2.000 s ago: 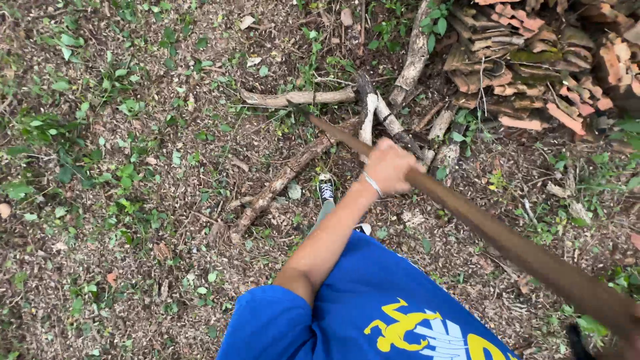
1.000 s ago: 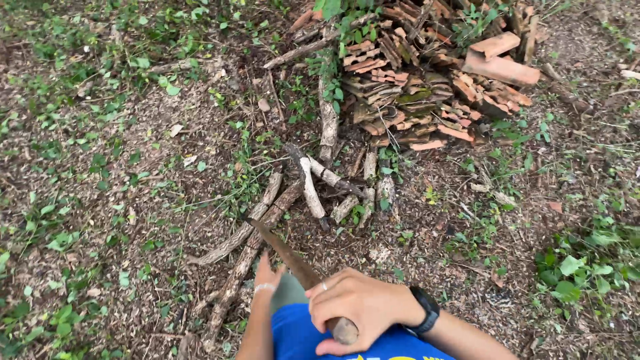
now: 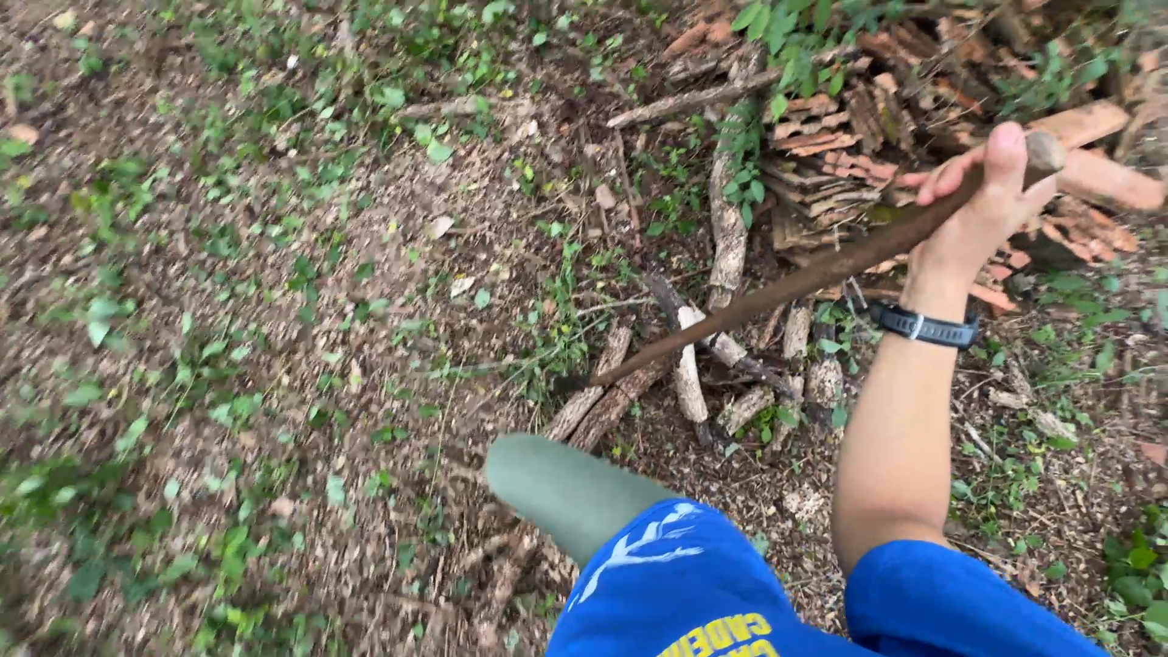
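Note:
My right hand (image 3: 981, 205), with a dark watch on its wrist, is raised at the upper right. It is around the upper part of a long brown wooden handle (image 3: 794, 283), near its blunt end, with the thumb pointing up. The handle slants down to the left, and its thin lower end appears dark among grass and sticks; what is fitted there is unclear. My left hand is out of view. Beneath and beside the handle lie cut branches (image 3: 620, 401) and a pale, bark-stripped piece of wood (image 3: 689, 379).
A pile of broken clay roof tiles (image 3: 821, 182) stands at the upper right, partly behind my right hand. A longer branch (image 3: 728, 210) lies along its left side. Leaf litter and low green plants (image 3: 100, 315) cover the ground. My bent leg in green trousers (image 3: 570, 488) shows below.
My right hand has risen toward the upper right with the handle. My left hand, which was on the handle two seconds ago and low beside it one second ago, has left the view.

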